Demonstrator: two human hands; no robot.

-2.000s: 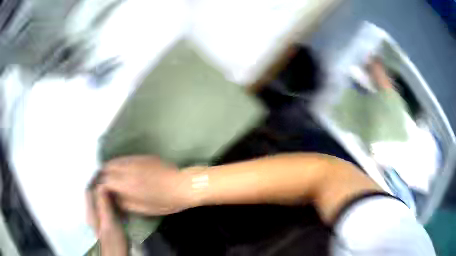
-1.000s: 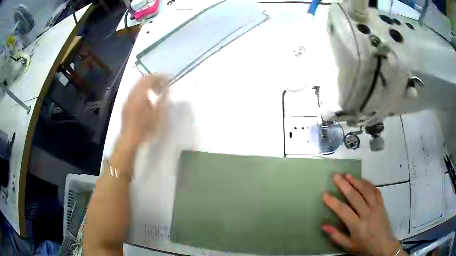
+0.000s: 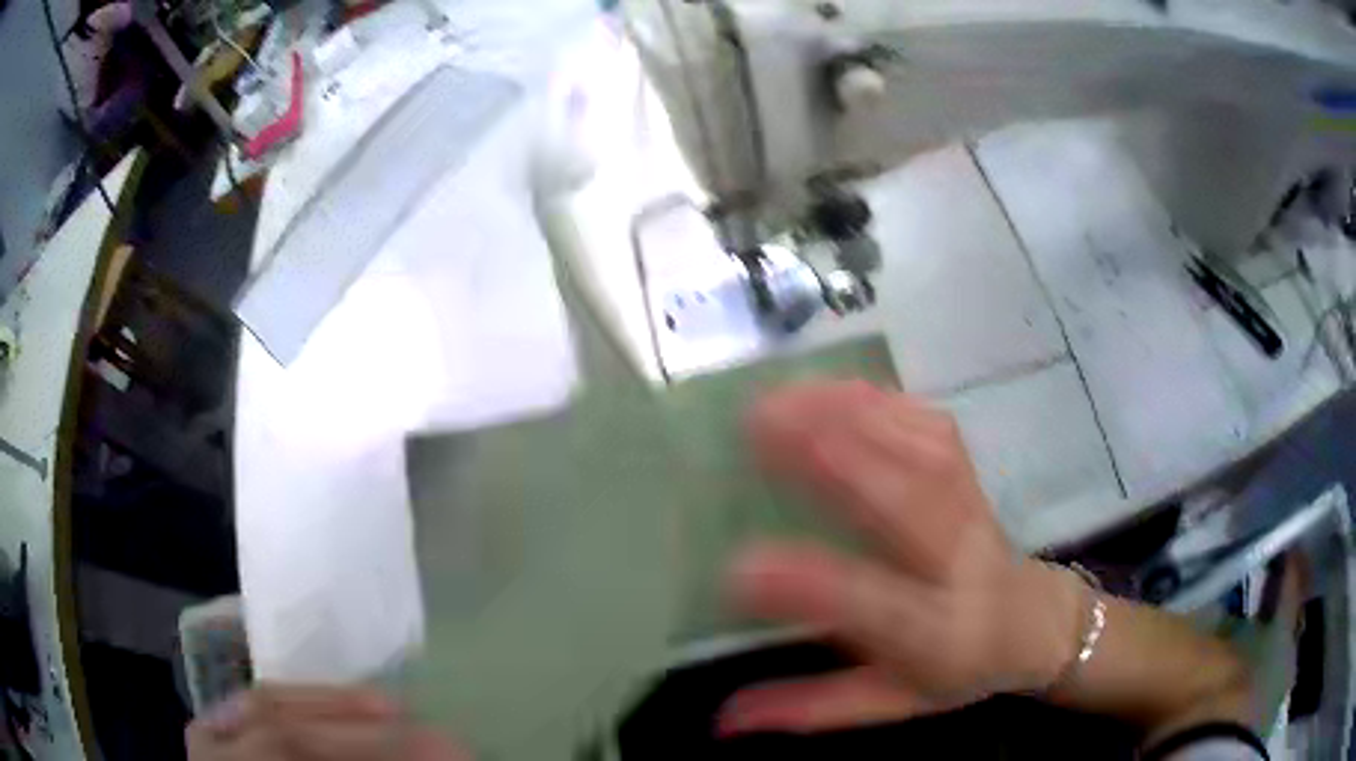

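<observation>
The green fabric panel [image 3: 521,550] lies on the white table below the sewing machine head [image 3: 744,104]. A paler, blurred flap of it rises across the middle towards the needle area. My left hand [image 3: 335,726] is at the bottom left, cut off by the frame edge, with its fingers at the near left end of the lifted fabric. My right hand [image 3: 892,572] is blurred, with fingers spread over the right part of the panel. The presser foot [image 3: 759,275] is beyond the panel, with the shiny slide plate [image 3: 788,298] beside it.
A grey-white template [image 3: 379,193] lies at the far left of the table. Black snips [image 3: 1237,305] lie at the right. A pink-red object [image 3: 280,112] is at the back left. Basket rims show at the lower left [image 3: 213,647] and lower right [image 3: 1190,558]. Another table [image 3: 37,372] stands left.
The view has turned right. My left hand has come from near the template to the fabric's near left end. The flat panel now has a raised flap. My right hand remains over its right part.
</observation>
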